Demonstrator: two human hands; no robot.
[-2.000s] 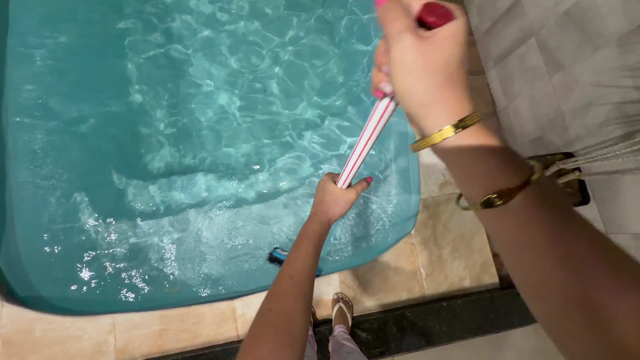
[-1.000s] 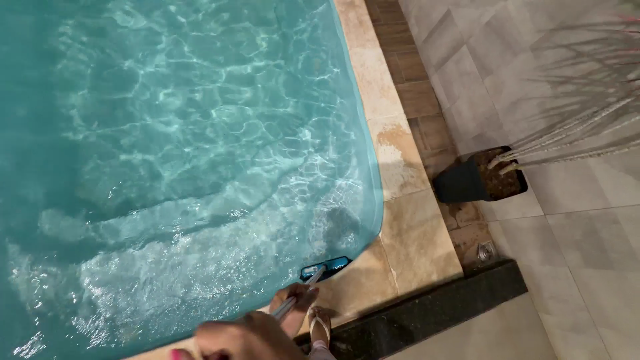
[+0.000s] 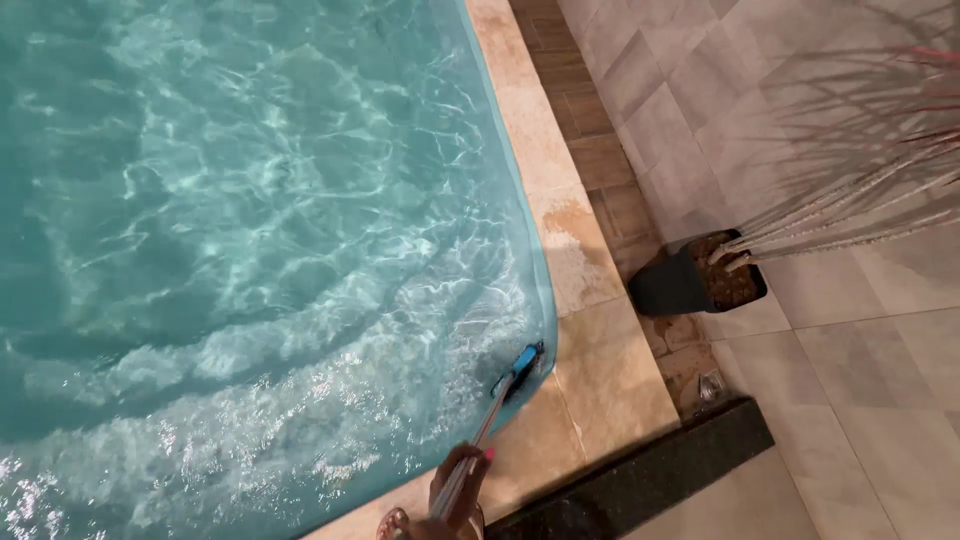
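My left hand (image 3: 461, 476) is closed round the pale pole (image 3: 489, 420) near the bottom of the head view, a pink nail showing on its right side. From there the pole runs up and slightly right to a blue pool brush head (image 3: 525, 360). The head lies tilted in the water against the rounded corner of the pool wall (image 3: 546, 300). At the bottom edge more skin shows beside the pole; it may be part of my right hand, but its grip is hidden.
Beige stone coping (image 3: 611, 375) borders the pool water (image 3: 285, 195). A dark stone ledge (image 3: 637, 480) crosses the lower right. A black plant pot (image 3: 675, 285) with long thin stems stands by the grey tiled wall (image 3: 862, 360). Toes (image 3: 394, 521) show at the bottom edge.
The brush head has moved up and right along the pool wall into the corner. My right hand, raised on the pole two seconds ago, has dropped low. The view has shifted right.
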